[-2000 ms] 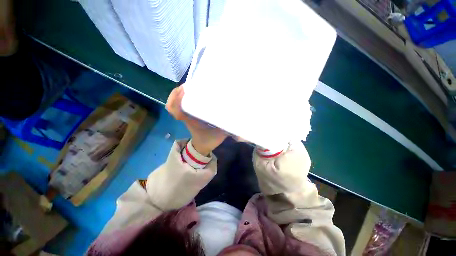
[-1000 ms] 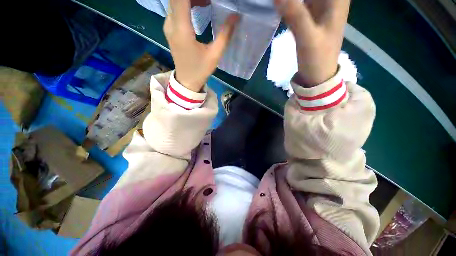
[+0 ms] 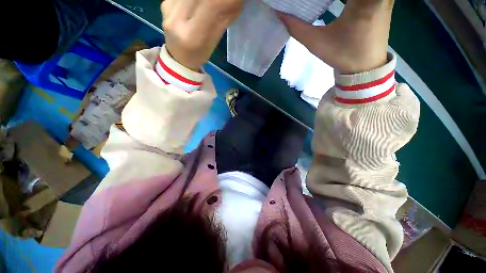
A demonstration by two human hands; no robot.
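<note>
A stack of pale grey-white trays (image 3: 251, 43) with fine ribbed sides stands on the dark green bench (image 3: 426, 144) at the top of the view. My left hand (image 3: 194, 26) is at the stack's left, knuckles up, its fingertips hidden or cut off by the top edge. My right hand (image 3: 349, 34) is at the stack's right, thumb stretched towards it, its other fingers cut off by the top edge. Whether either hand grips the trays cannot be told. A loose pile of bright white pieces (image 3: 309, 72) lies on the bench, partly behind my right hand.
A white stripe (image 3: 426, 101) runs along the bench. On the blue floor at left are a blue stool (image 3: 64, 69), a long carton (image 3: 80, 113) of greyish packets and open brown cartons (image 3: 48, 154). Another carton (image 3: 426, 253) with plastic-wrapped goods is at lower right.
The large white tray held up earlier is no longer before me. Both hands went to the top of the view; since the last frame, my left hand moved slightly left and my right hand right and down.
</note>
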